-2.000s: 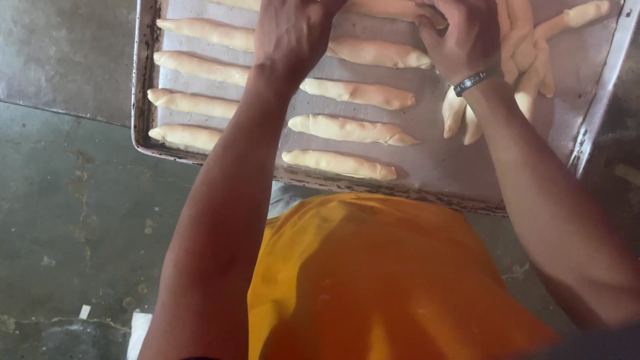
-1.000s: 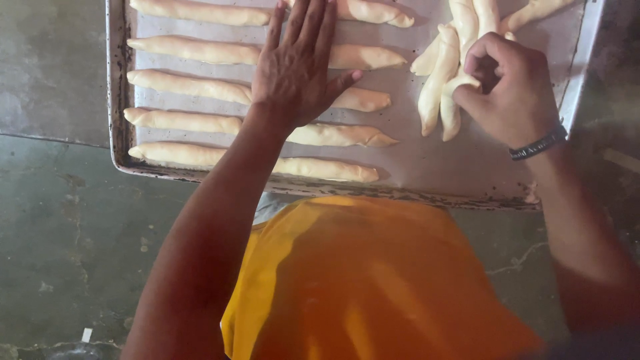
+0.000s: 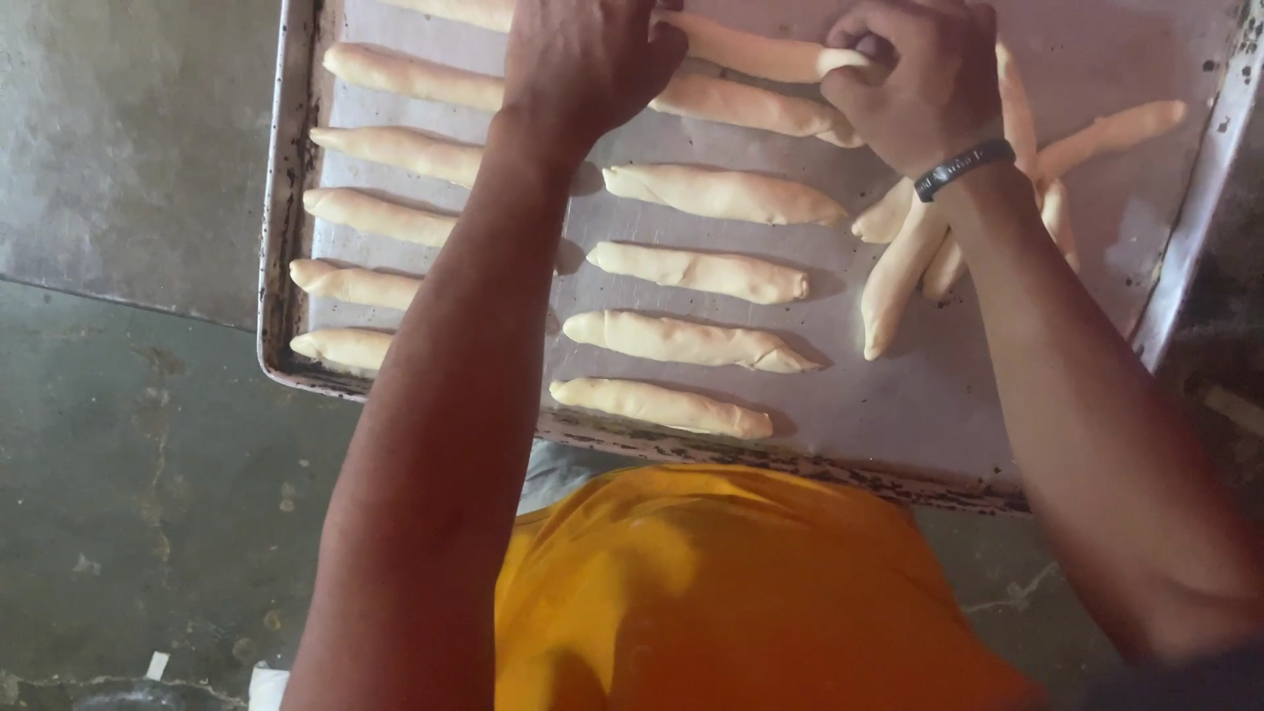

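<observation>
A strip of raw dough [image 3: 746, 47] stretches between my hands near the top of the view. My right hand [image 3: 913, 74], with a dark wristband, pinches its right end. At its left end is my left hand [image 3: 592, 59], whose fingertips are partly hidden at the frame's upper edge. Two columns of shaped dough sticks lie on the metal baking tray [image 3: 918, 405], such as one in the right column [image 3: 721, 195] and one in the left [image 3: 380, 217]. Several loose dough sticks [image 3: 901, 281] overlap in a pile below and beside my right hand.
The worn raised rim [image 3: 272, 247] of the tray runs along its left side and the edge nearest my orange shirt [image 3: 741, 592]. Below lies a stained concrete floor [image 3: 148, 474]. A small white scrap [image 3: 157, 666] is at the lower left.
My right hand has left the loose pile and now grips a dough strip's end. My left hand, spread flat over the sticks a second ago, is now at the strip's other end.
</observation>
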